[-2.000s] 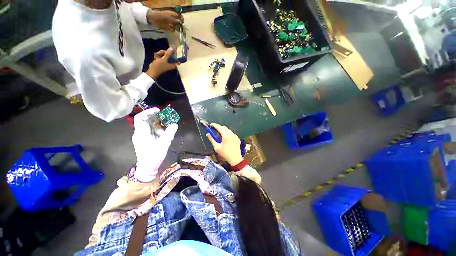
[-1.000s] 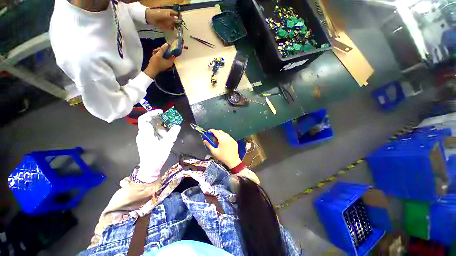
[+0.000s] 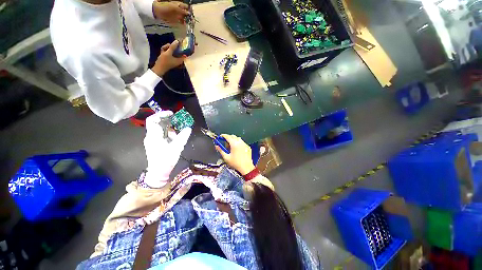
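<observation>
My left hand (image 3: 161, 149), in a white glove, holds a small green circuit board (image 3: 182, 120) by its lower left side, above the lap. My right hand (image 3: 237, 154), bare with a red wristband, holds blue-handled cutters (image 3: 220, 142). Their metal jaws point up and left toward the board and are apart from it. Whether the jaws are open is too small to tell. The fingertips under the board are partly hidden.
A co-worker in a white top (image 3: 100, 58) holds a powered hand tool (image 3: 185, 46) at upper left. The green bench (image 3: 238, 118) bears cardboard, tweezers (image 3: 213, 37), a black reel (image 3: 250, 70) and a black bin (image 3: 312, 62) of boards. A blue stool (image 3: 37, 187) stands left.
Since the first frame, the cutters have moved left and slightly down with my right hand. The board has shifted slightly right and up. The co-worker's tool has moved a little left and up.
</observation>
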